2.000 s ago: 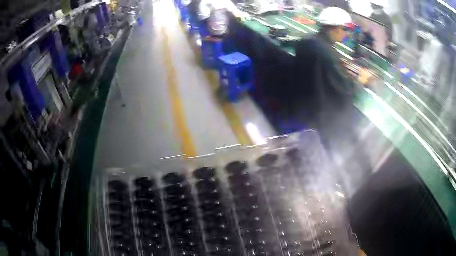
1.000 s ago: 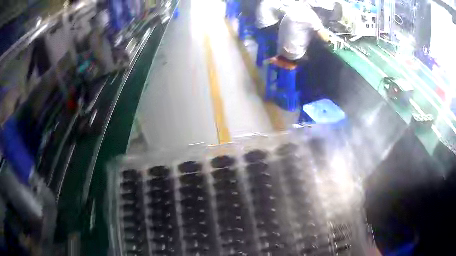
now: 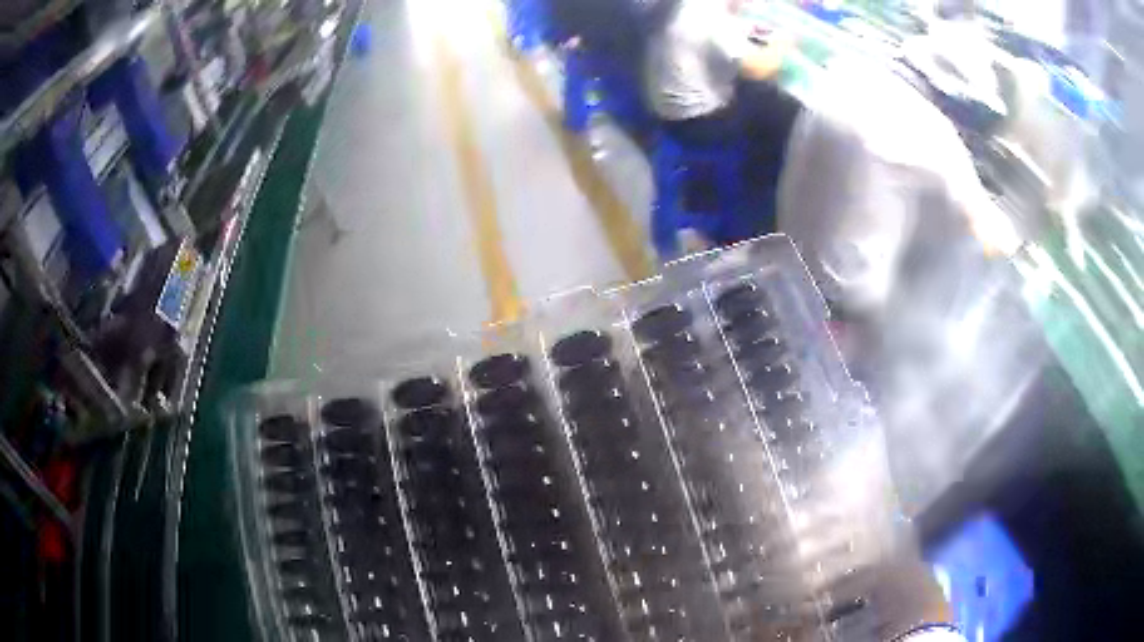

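Observation:
A large clear blister tray (image 3: 815, 270) fills the lower middle of the head view, tilted with its right side higher. Several rows of small dark round parts (image 3: 581, 349) stand edge-on in its pockets. My right hand (image 3: 913, 599) is a blurred, skin-toned patch at the tray's lower right edge, mostly cut off by the picture's bottom, and holds that edge. Its fingers cannot be made out. My left hand is not in view. The tray's near edge is below the picture.
A person in white (image 3: 878, 238) is close beyond the tray's right side. Blue stools (image 3: 700, 188) and another person in white (image 3: 690, 63) are further ahead. A pale aisle with yellow lines (image 3: 477, 213) runs forward between green-edged benches (image 3: 257, 276). A blue object (image 3: 985, 577) is at lower right.
The tray's far edge is higher in view, especially at the right. The person in dark clothes and white cap has left the view. A person in white now appears close at right.

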